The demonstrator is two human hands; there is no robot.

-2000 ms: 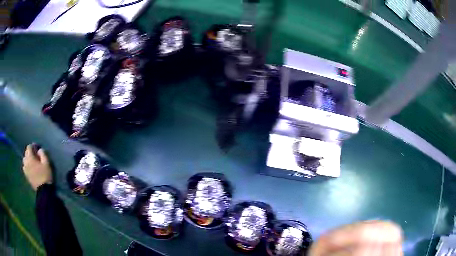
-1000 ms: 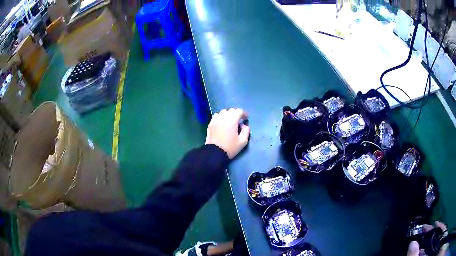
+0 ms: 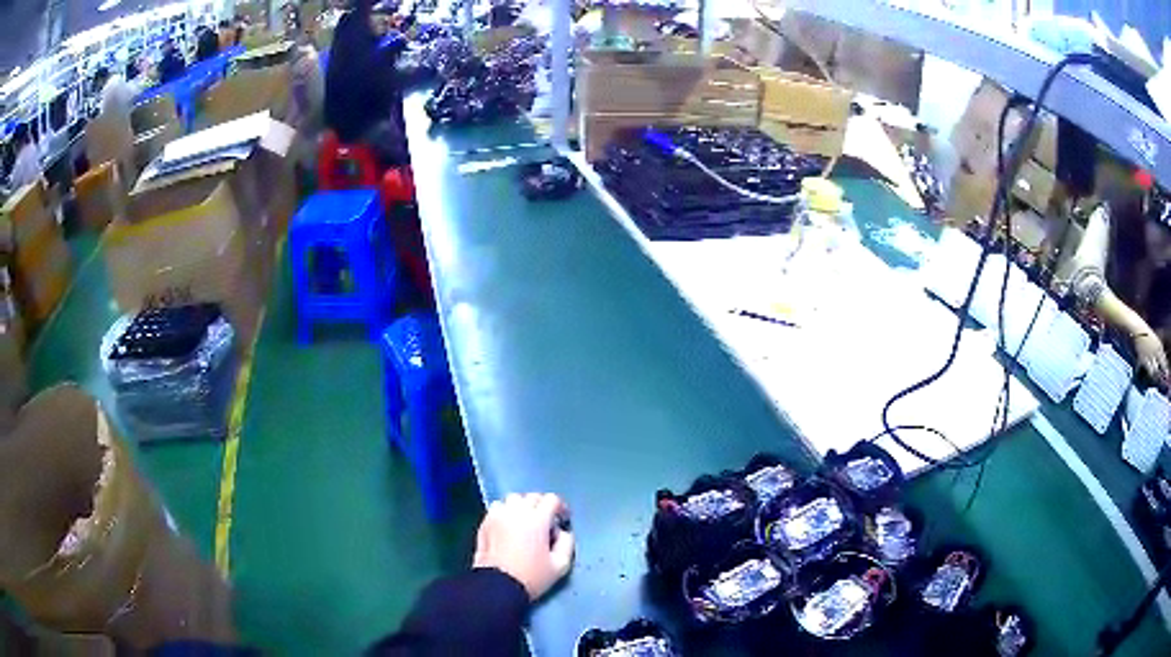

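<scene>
Round black housings (image 3: 809, 524) stand in a tight cluster at the lower right, open side up. Each shows a silvery circuit board (image 3: 741, 581), and some show thin coloured wires at the rim. One housing (image 3: 625, 639) is cut off by the bottom edge. My left hand (image 3: 524, 546) rests on the bench's near edge, left of the cluster and apart from it, fingers curled. A small dark spot shows between thumb and forefinger; I cannot tell if it is a held object. My right hand is out of the picture.
The green bench (image 3: 565, 347) runs away from me; a dark item (image 3: 550, 179) and a dark pile (image 3: 482, 80) lie farther along. A white sheet (image 3: 822, 336), black cable (image 3: 957, 327), blue stools (image 3: 340, 263), cartons (image 3: 193, 244) and white housings (image 3: 1056, 352) surround it. People stand farther off.
The view has swung up and along the bench, so the far end now shows. My right hand and a housing by it have left the picture. My left hand stays at the bench edge.
</scene>
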